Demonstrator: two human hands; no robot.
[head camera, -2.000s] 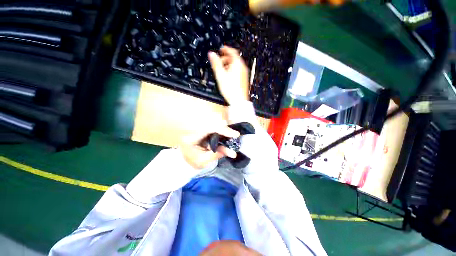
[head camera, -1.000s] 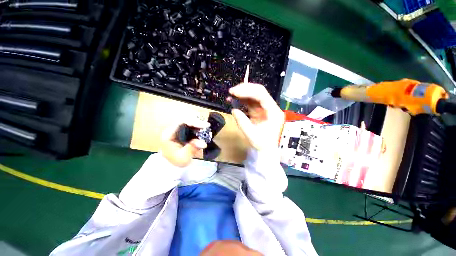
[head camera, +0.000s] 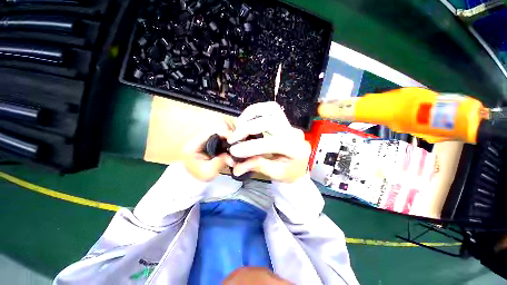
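Observation:
A black plastic housing (head camera: 214, 145) is held between my two hands over the front of the cardboard sheet (head camera: 172, 131). My left hand (head camera: 201, 162) grips its left side. My right hand (head camera: 269, 142) lies over its right part with the fingers bent onto it. Most of the housing is hidden by my fingers, and I cannot tell whether my right hand also holds a small part. The parts tray (head camera: 167, 93) behind my hands holds many loose black pieces.
An orange electric screwdriver (head camera: 394, 111) hangs at the right, above the red-and-white screw tray (head camera: 361, 167). A pale thin stick (head camera: 277, 80) lies in the parts tray. Black tubes (head camera: 33, 53) lie in a tube tray at left. An open carton (head camera: 449, 172) stands far right.
My right hand has come from the parts tray to the housing and now covers much of it. The screwdriver has swung into view and hangs closer to my right hand.

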